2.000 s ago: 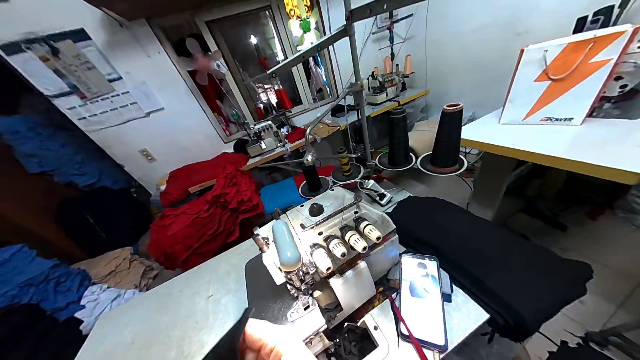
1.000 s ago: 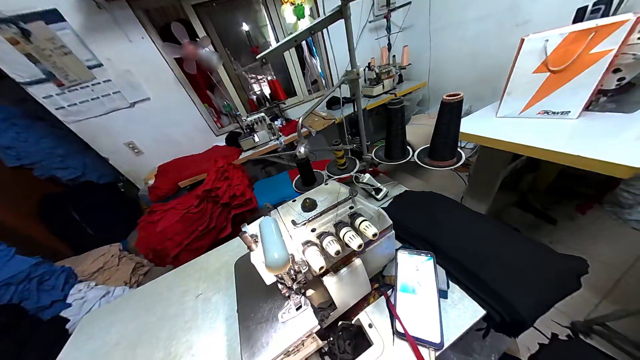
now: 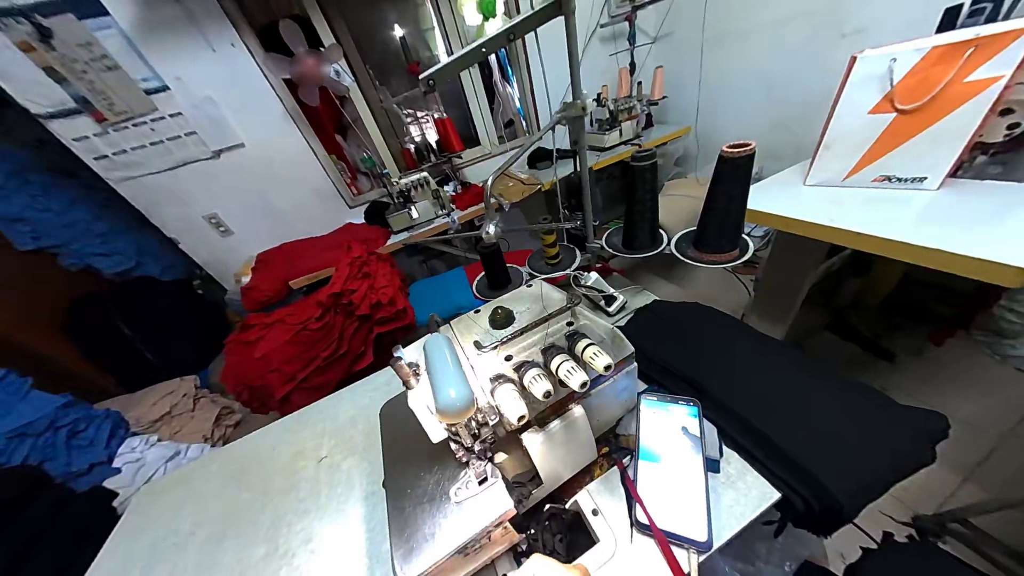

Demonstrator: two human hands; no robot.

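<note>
An overlock sewing machine (image 3: 520, 376) stands on a pale worktable (image 3: 264, 480), with its front cover open and dark material (image 3: 560, 532) in the opening. Only a small part of what seems to be my right hand (image 3: 549, 566) shows at the bottom edge, just below that opening; its fingers and anything in them are cut off. My left hand is out of view. The steel plate (image 3: 432, 472) under the presser foot (image 3: 474, 480) bears no cloth. Right of the machine lie a lit smartphone (image 3: 674, 472) and a narrow red strip (image 3: 652, 520).
Folded black fabric (image 3: 776, 408) lies at the right. Black thread cones (image 3: 722, 204) stand behind the machine near a metal thread stand (image 3: 578, 120). Red cloth (image 3: 320, 328) is heaped at the left. A paper bag (image 3: 904, 112) sits on another table (image 3: 888, 216).
Two seconds ago a hand with dark material beside it was at the bottom, left of the machine's opening. One second ago no hand showed; now part of one shows below the opening.
</note>
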